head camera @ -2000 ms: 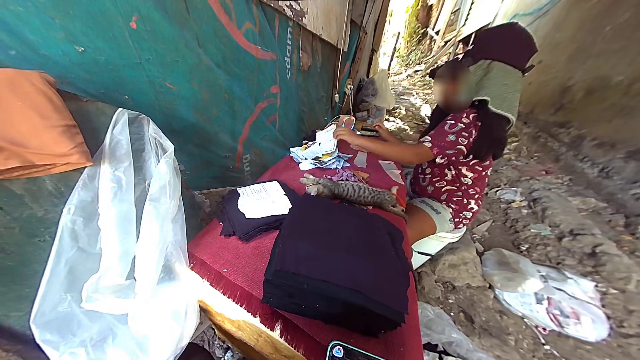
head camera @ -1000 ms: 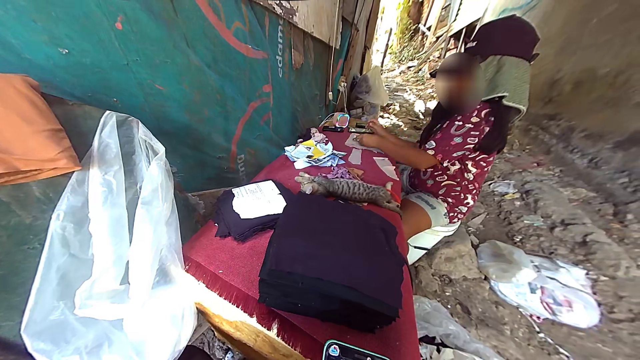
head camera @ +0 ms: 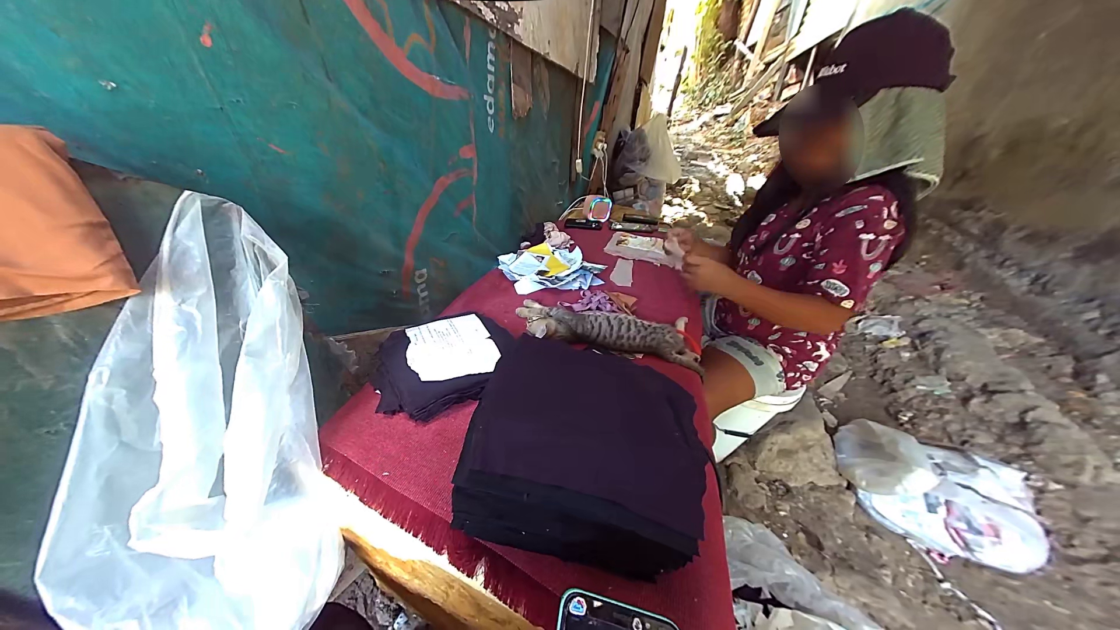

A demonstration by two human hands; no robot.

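Note:
Neither my left hand nor my right hand shows in the head view. A thick stack of dark cut fabric pieces (head camera: 582, 446) lies on the near part of a table with a red cloth (head camera: 376, 442). Left of it sits a smaller dark fabric pile (head camera: 411, 389) with a paper bearing writing (head camera: 451, 346) on top. A striped tabby kitten (head camera: 612, 332) is stretched out just behind the large stack. Beyond it are a heap of light blue and yellow scraps (head camera: 549, 267) and purple scraps (head camera: 595, 302). At the bottom edge, part of a phone (head camera: 612, 612) shows.
A person in a cap (head camera: 814, 254) sits at the table's right side, both hands close together over small pale pieces. A clear plastic bag (head camera: 192, 437) stands at left beside an orange cloth (head camera: 57, 227). Plastic litter (head camera: 954, 499) lies on the rough ground at right.
The seated person's hands have drawn back from the blue and yellow scraps toward the table's right edge. The kitten and the dark stacks have stayed in place.

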